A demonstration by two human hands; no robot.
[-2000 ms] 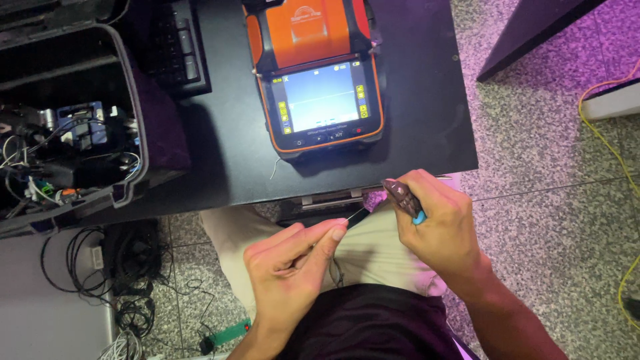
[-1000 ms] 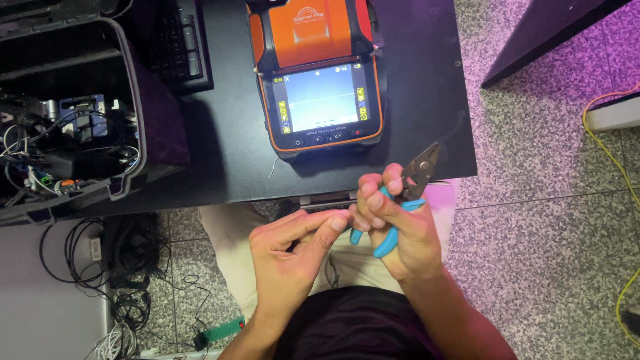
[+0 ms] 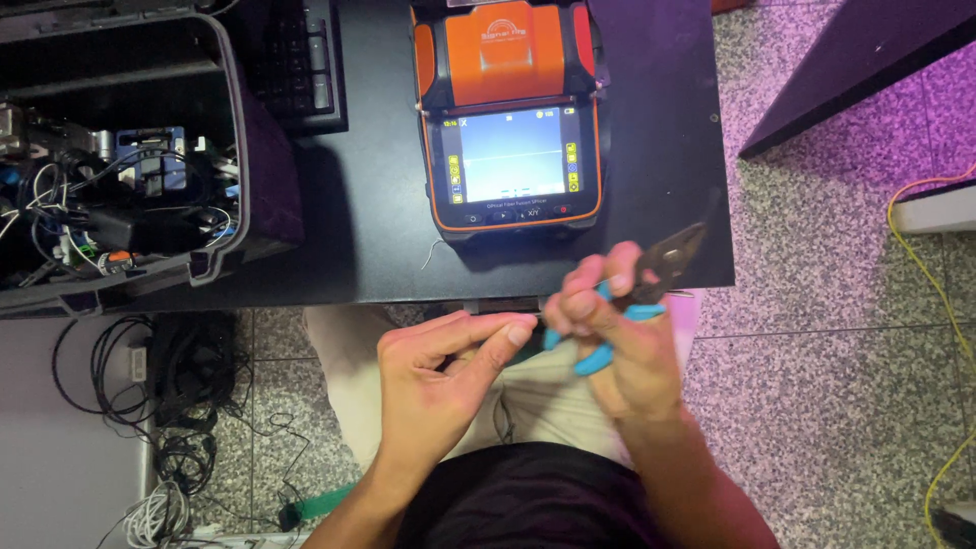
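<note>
My right hand (image 3: 625,335) holds a pair of blue-handled pliers or strippers (image 3: 671,255), its dark metal jaws pointing up and right over the table's corner. My left hand (image 3: 450,374) pinches a thin dark cable (image 3: 538,315) between thumb and forefinger, just left of the right hand's fingers. Both hands are above my lap, near the table's front edge. Beyond them an orange and black optical fiber fusion splicer (image 3: 511,114) rests on the table with its screen lit. The right hand is slightly blurred, and most of the cable is hidden.
A black open case (image 3: 267,168) full of tools and cables stands on the left of the black table (image 3: 374,259), beside a keyboard (image 3: 305,69). Coiled cables (image 3: 183,442) lie at the lower left. A yellow cable (image 3: 926,267) runs along the floor at right.
Two seconds ago the tool's jaws were down near the cable, with the handles mostly hidden in the right hand. The tool has since turned so its jaws point up and right, away from the left hand.
</note>
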